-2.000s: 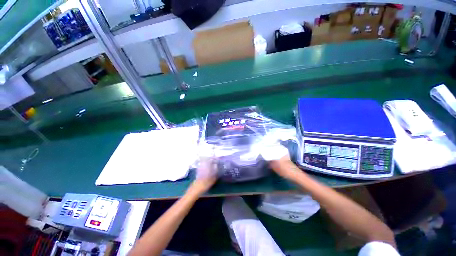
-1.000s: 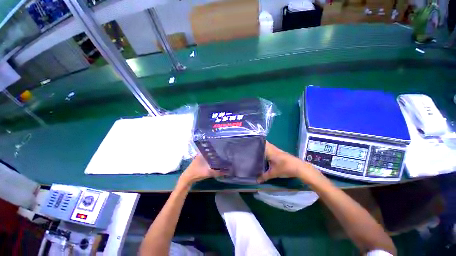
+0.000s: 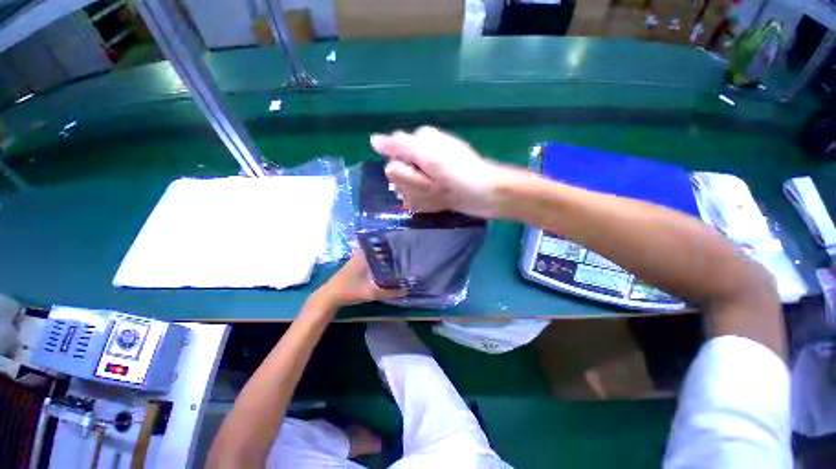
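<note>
A black product box in crinkled clear film stands on the green bench in front of me, near its front edge. My left hand grips the box at its lower left side. My right hand is over the top of the box with its fingers curled. It hides much of the top face, and whether it pinches film there cannot be told. Clear film sticks out at the box's left, beside a flat whitish bag stack.
A weighing scale stands right of the box, partly behind my right forearm. White sheets lie beyond it. A grey control box and sealing bar are at the lower left. A metal post rises behind the bag stack.
The box was turned upright between the two earlier frames. Since then my right hand has left its right side and risen over its top. My left hand stays on the left side.
</note>
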